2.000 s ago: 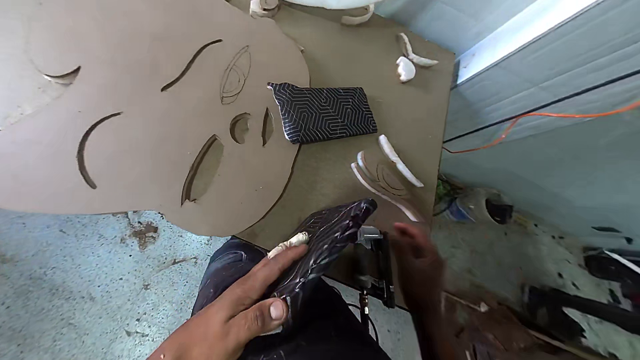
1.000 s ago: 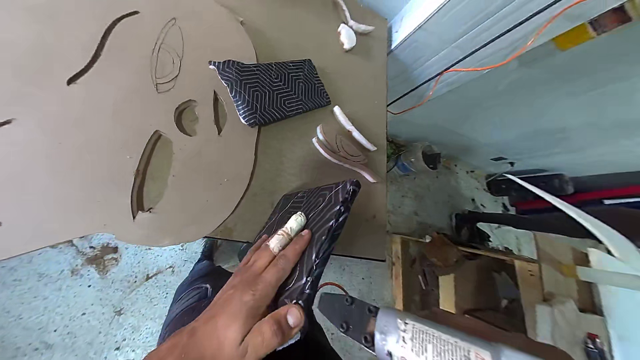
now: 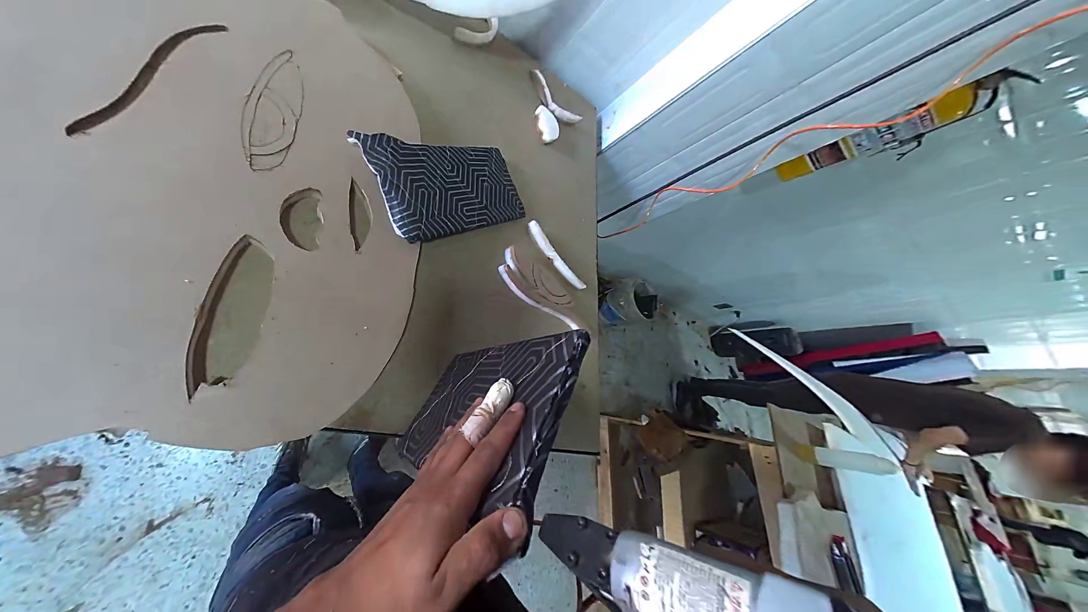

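Note:
My left hand (image 3: 455, 493) grips a padded panel (image 3: 510, 374) covered in black fabric with pale geometric lines, its fingers flat on the face and its thumb at the near edge. One finger is wrapped in whitish tape. The panel stands tilted over the table's near edge. Just right of its lower end is a power tool (image 3: 671, 574) with a black head and grey body, seemingly a stapler. My right hand is out of view. A second patterned fabric piece (image 3: 455, 191) lies farther up, partly on a large brown cut-out board (image 3: 340, 331).
White curved strips (image 3: 557, 253) and small white pieces (image 3: 547, 124) lie on the brown table (image 3: 476, 297). An orange cable (image 3: 799, 132) runs along the wall. At right, a person (image 3: 952, 416) is near a wooden workbench (image 3: 756, 501); a bucket (image 3: 633, 299) stands on the floor.
My right hand, seen beside the panel two seconds ago, has left the view. The grey tool body has come into view at the panel's lower end. My left hand stays on the panel.

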